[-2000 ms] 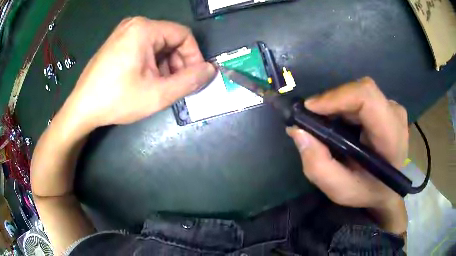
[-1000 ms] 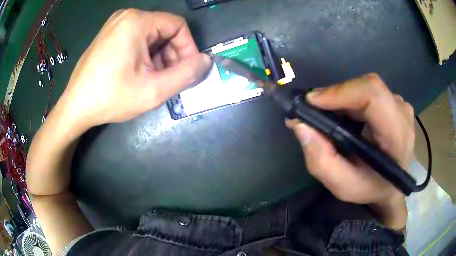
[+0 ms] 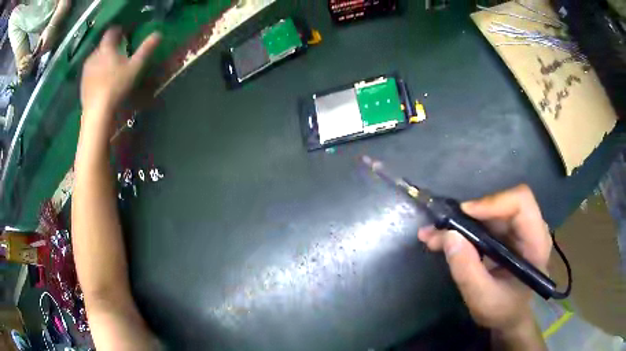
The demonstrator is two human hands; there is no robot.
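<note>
My right hand (image 3: 504, 257) holds the soldering iron (image 3: 487, 243) by its black handle. Its metal tip points up-left, over the dark mat below the nearer phone assembly (image 3: 338, 115), touching nothing. That assembly lies flat at centre, with a silvery area on the left, a green circuit board (image 3: 381, 104) on the right and a yellow-orange flex tab at its right end. A second phone assembly (image 3: 254, 56) lies up-left of it. My left hand (image 3: 113, 72) is stretched out at the upper left over the green conveyor, slightly blurred, with fingers apart and nothing seen in it.
Small white wired components (image 3: 142, 175) lie at left. A tangled red wire bundle (image 3: 65, 274) is at the left bench edge. Stained cardboard (image 3: 559, 86) with wires on it is upper right. A dark red-black box (image 3: 362, 8) stands at the far side. Another person (image 3: 34, 31) shows top left.
My left hand has left the assembly and reached out to the upper left. The iron has come away from the board. The view has shifted, showing the whole second assembly and more of the conveyor.
</note>
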